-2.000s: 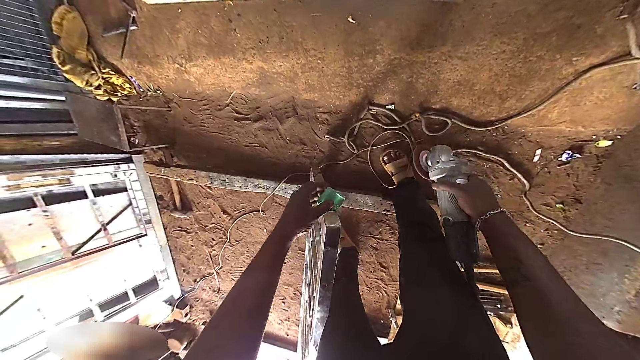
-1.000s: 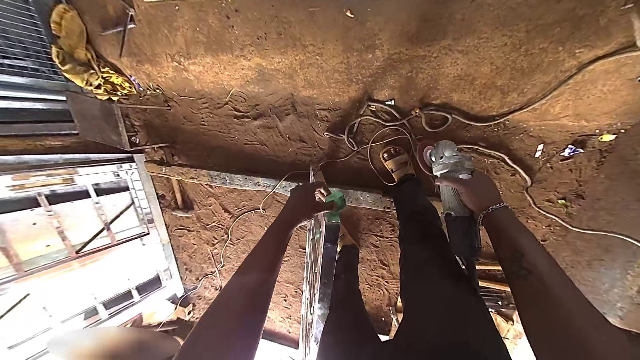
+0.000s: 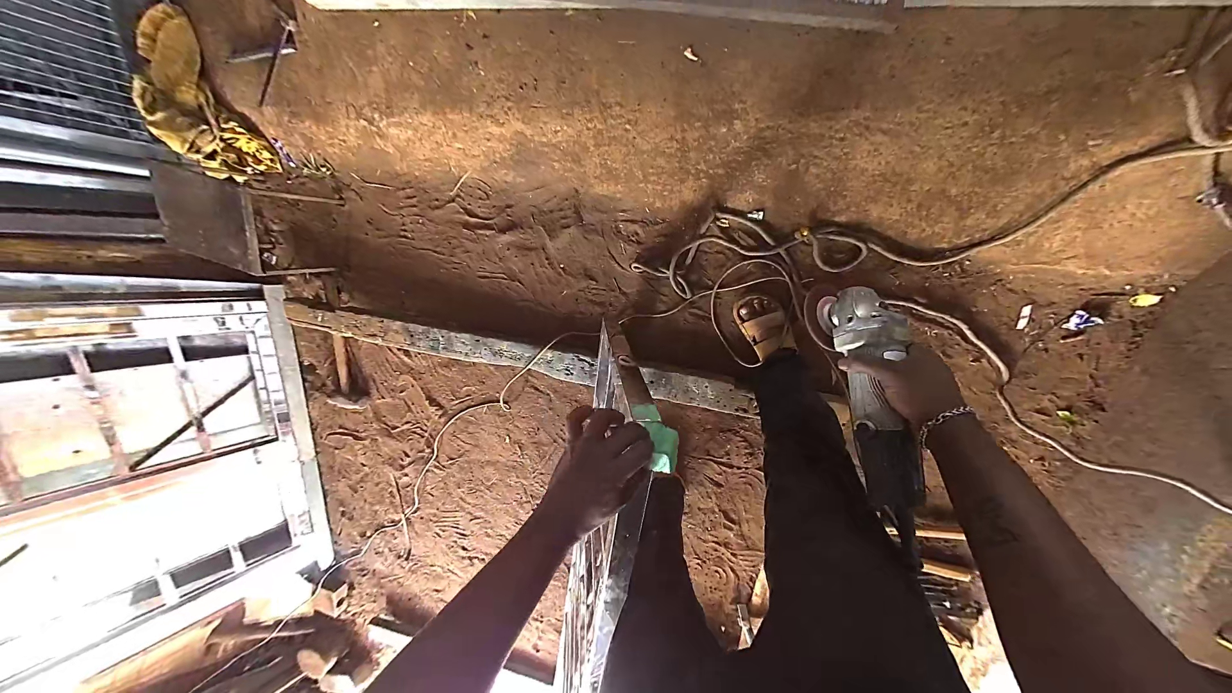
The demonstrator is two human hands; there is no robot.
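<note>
My right hand (image 3: 910, 385) is closed around the body of an angle grinder (image 3: 871, 332), whose small reddish disc points to the left. Its black rear part hangs beside my right trouser leg. My left hand (image 3: 602, 467) grips the upper part of a long, shiny metal frame (image 3: 616, 568), which stands on edge by my left leg. Just right of those fingers lies a green thing (image 3: 659, 438), perhaps a cloth or part of the footwear; I cannot tell which. Whether the disc is spinning cannot be told.
A long beam (image 3: 500, 354) crosses the reddish ground. Tangled cable (image 3: 770, 245) lies near my sandalled foot (image 3: 763, 327) and runs right. Metal grilles (image 3: 144, 404) stand at the left, below a yellow cloth (image 3: 192, 106). Wood pieces (image 3: 250, 645) lie at the lower left.
My left hand has shifted a little on the metal frame, away from the green thing. The grinder stays in my right hand at nearly the same place.
</note>
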